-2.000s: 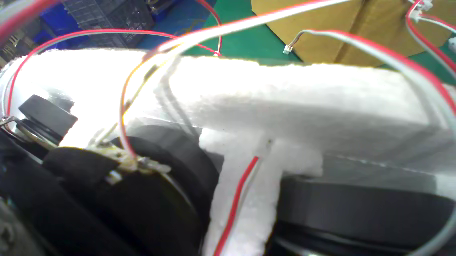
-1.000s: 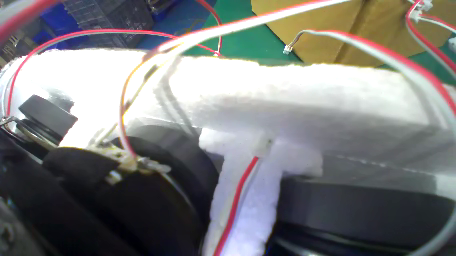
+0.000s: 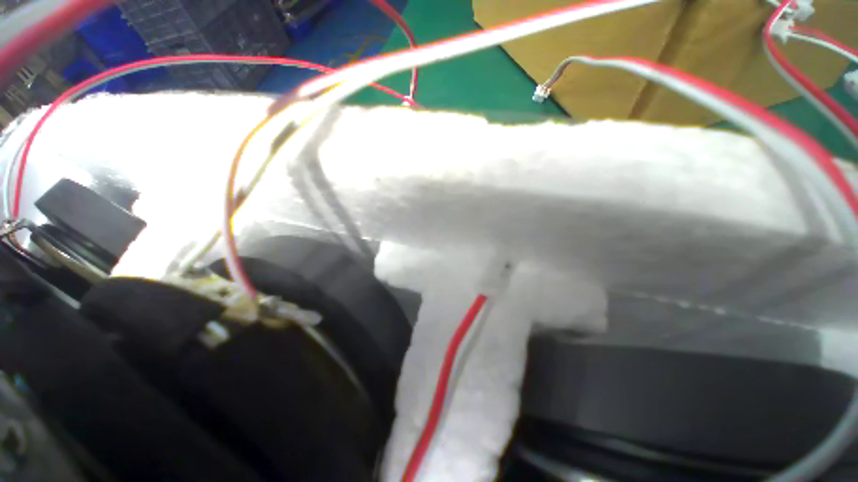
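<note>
A white foam tray (image 3: 564, 169) fills the close view, its thick wall running across the middle. Black round drivers (image 3: 310, 292) sit in the foam at the lower left, one with wires attached. Another dark round part (image 3: 687, 386) sits at the lower right, beyond a foam divider. Red-and-white lead wires (image 3: 470, 42) arc over the foam. One small white plug (image 3: 541, 92) hangs over the green surface. Neither my left hand nor my right hand is in the picture.
A tan cardboard sheet (image 3: 611, 56) lies on the green surface (image 3: 452, 71) behind the foam. A grey crate (image 3: 202, 42) stands at the upper left, near blue crates (image 3: 108, 38) and the blue floor (image 3: 329, 42).
</note>
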